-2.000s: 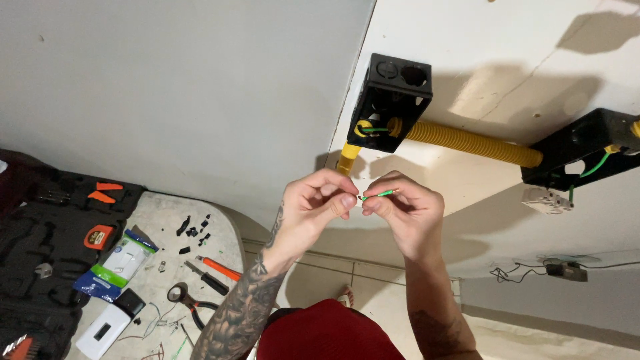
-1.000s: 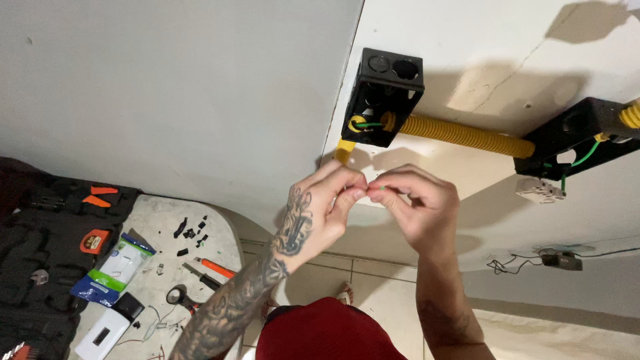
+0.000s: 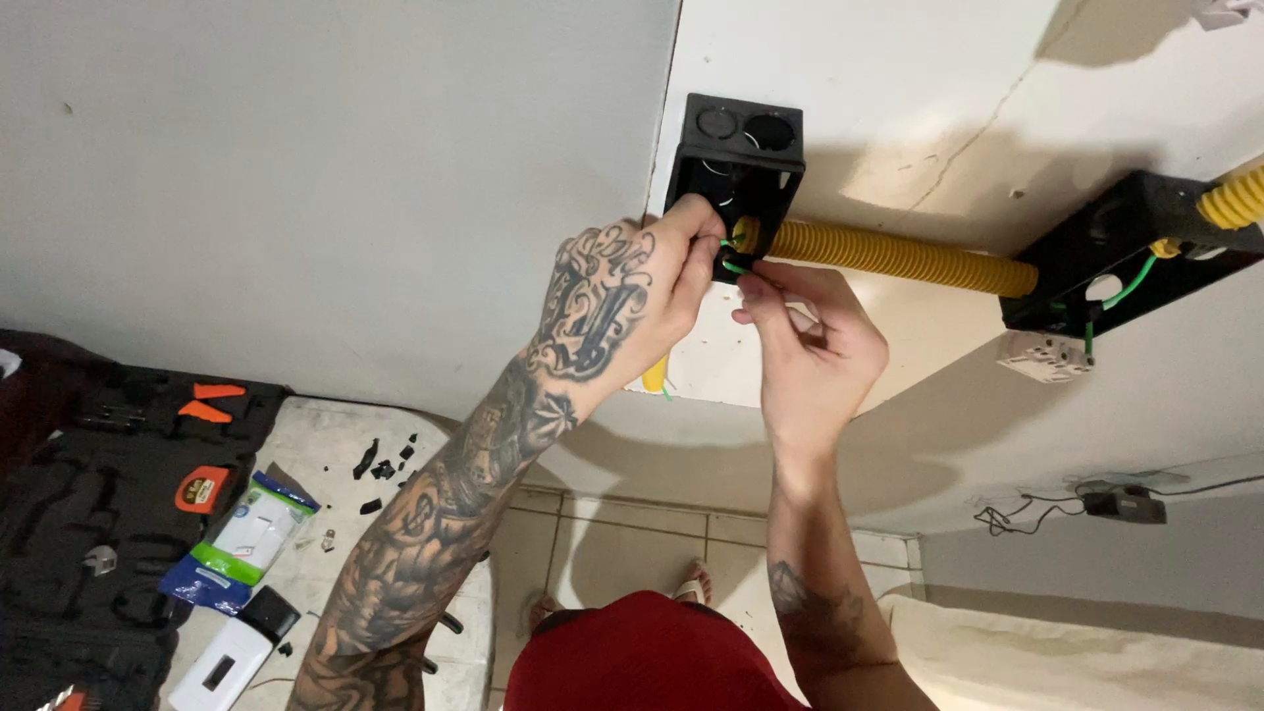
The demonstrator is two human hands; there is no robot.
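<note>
A black plastic electrical box (image 3: 743, 148) is fixed on the white wall panel, with a yellow corrugated conduit (image 3: 904, 255) running from it to a second black box (image 3: 1106, 257). At the lower opening of the first box, my left hand (image 3: 632, 286) pinches at a green wire (image 3: 734, 267); its fingertips are partly hidden. My right hand (image 3: 815, 341) has thumb and forefinger closed at the same wire's end, just right of the left fingers. A white socket module (image 3: 1047, 355) hangs at the second box by green wire.
On the pale table (image 3: 336, 434) at the lower left lie black plastic pieces (image 3: 367, 459), a package (image 3: 247, 538) and a white device (image 3: 225, 664). Beside them is a black tool case (image 3: 89, 494) with an orange tape measure (image 3: 202, 489). A black adapter (image 3: 1124, 504) with a cable is at the right.
Both hands have moved up from below the first box to its lower opening, where the green wire is. They were together in front of the wall before.
</note>
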